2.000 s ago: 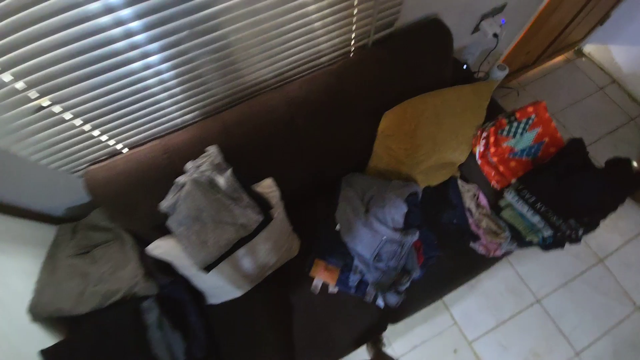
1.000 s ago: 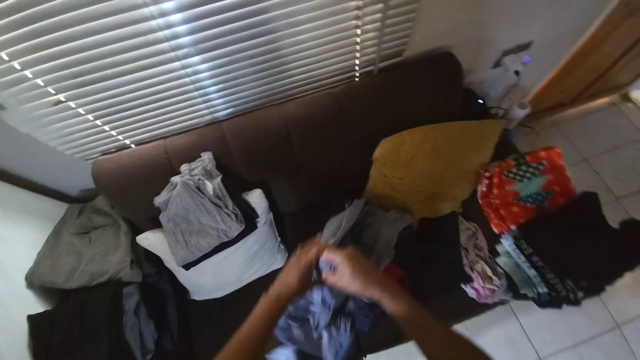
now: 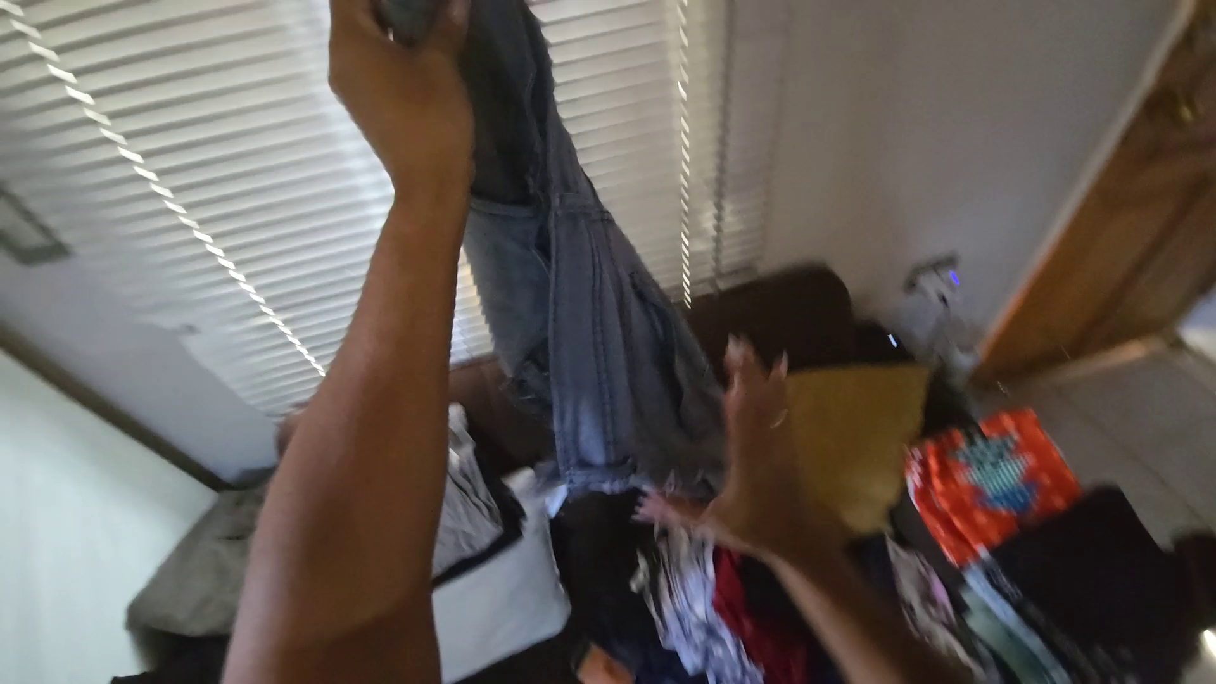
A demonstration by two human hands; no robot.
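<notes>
My left hand [image 3: 408, 85] is raised at the top of the view, its fingers closed on a blue denim garment [image 3: 598, 332] that hangs down in front of the window blinds. Beside the garment's frayed lower end is my right hand [image 3: 750, 456], fingers and thumb spread; whether it touches the cloth is unclear. Beneath them a loose pile holds a white and blue patterned cloth [image 3: 689, 608] and a dark red cloth [image 3: 750, 608].
A dark brown sofa [image 3: 779, 313] bears a mustard cushion [image 3: 845, 446], a white pillow [image 3: 503, 608] with a grey garment [image 3: 465, 503], and an olive-grey item [image 3: 199, 570]. At right are a red patterned cloth [image 3: 997, 484], black clothing [image 3: 1092, 579] and a wooden door [image 3: 1121, 190].
My hands were low over the pile a second ago; now my left hand is high with the denim garment hanging from it. The view has tilted up and moved closer.
</notes>
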